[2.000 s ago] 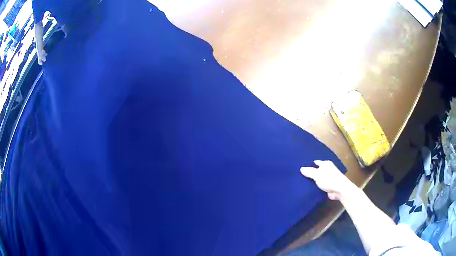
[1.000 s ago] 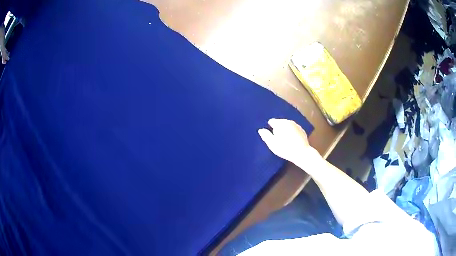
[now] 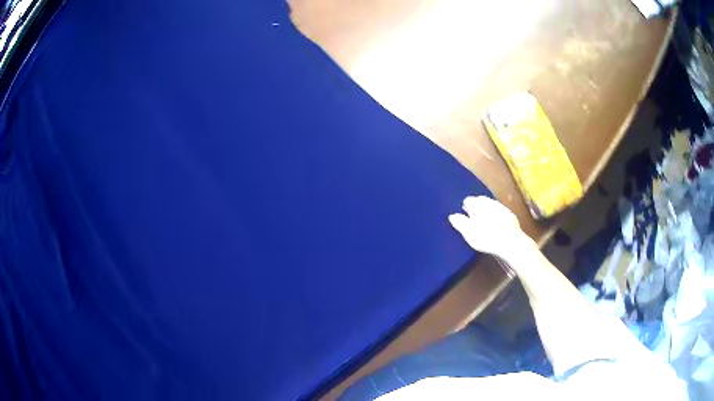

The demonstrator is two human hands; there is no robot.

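Note:
Navy fabric [image 3: 235,180] covers the left and centre of the brown table, with soft folds at the left. Its edge runs diagonally down to a corner at the right. My right hand [image 3: 487,225] lies palm down at this corner, thumb and fingertips on the cloth. Whether it pinches the cloth cannot be told. My left hand is not in view. A worn yellow weight block [image 3: 536,157] lies on the tabletop just beyond my right hand, not touching it.
The brown table [image 3: 595,86] curves along its rim at the right, with glare on its top. A white strip [image 3: 654,6] is cut off at the upper right. Fabric offcuts [image 3: 650,266] cover the floor at the right. Dark blue trousers show below the table edge.
The view has shifted. The fabric's diagonal edge looks straighter than before. My right hand stays near the corner. The other person's hand at the upper left has gone out of view.

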